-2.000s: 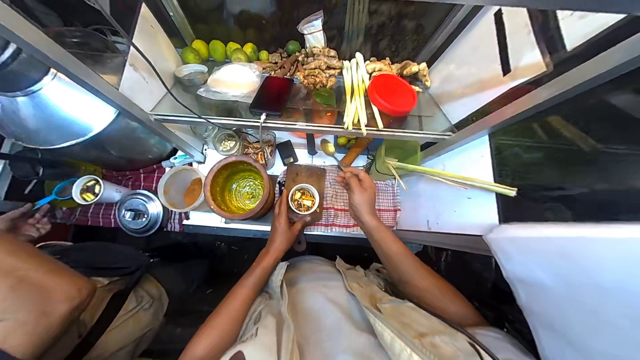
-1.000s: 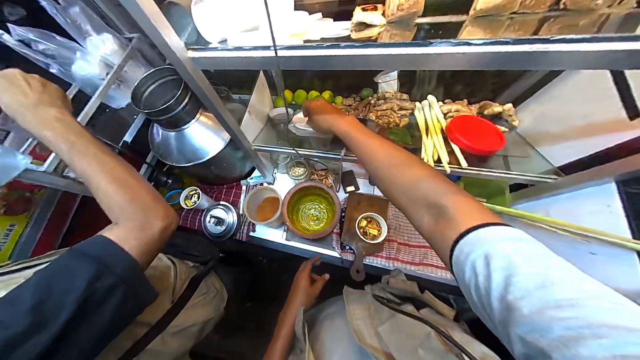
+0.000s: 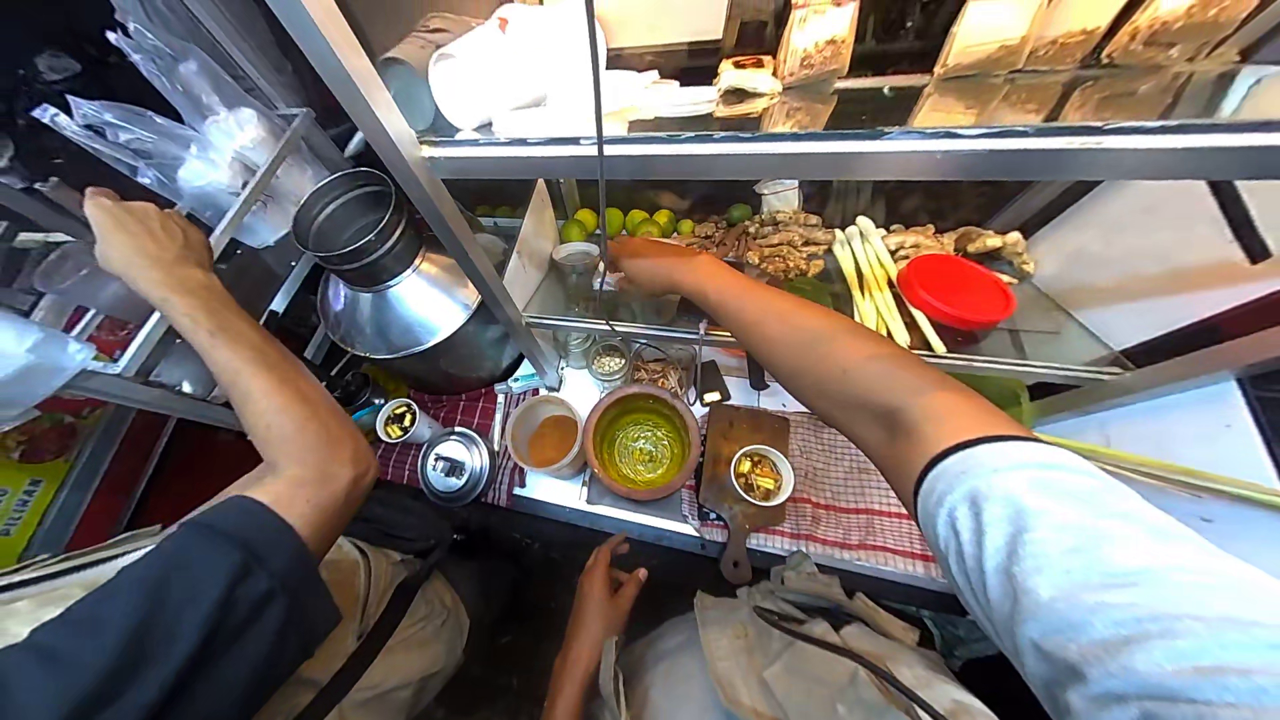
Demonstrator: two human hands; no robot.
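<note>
My right hand (image 3: 650,265) reaches onto the glass shelf, over something white beside the green limes (image 3: 640,222); its fingertips are partly hidden, so its hold cannot be told. Low in front of the counter, my left hand (image 3: 608,590) has its fingers apart and holds nothing. A white cup (image 3: 763,474) with brownish pieces in it rests on a wooden cutting board (image 3: 745,480) with a handle. To its left stand a brown bowl (image 3: 642,443) of yellow-green liquid and a tub (image 3: 545,436) of orange-brown contents.
Lemongrass stalks (image 3: 872,285), ginger roots (image 3: 785,245) and a red lid (image 3: 957,291) lie on the shelf. A metal lid (image 3: 456,466) and another cup (image 3: 400,421) stand left of the tub. At the left, a co-worker's hand (image 3: 150,240) is raised near plastic bags (image 3: 230,150).
The cup my left hand held now stands on the board, and that hand is below the counter. My right hand went from a spoon to the shelf. The co-worker's arm rose. The view shifted.
</note>
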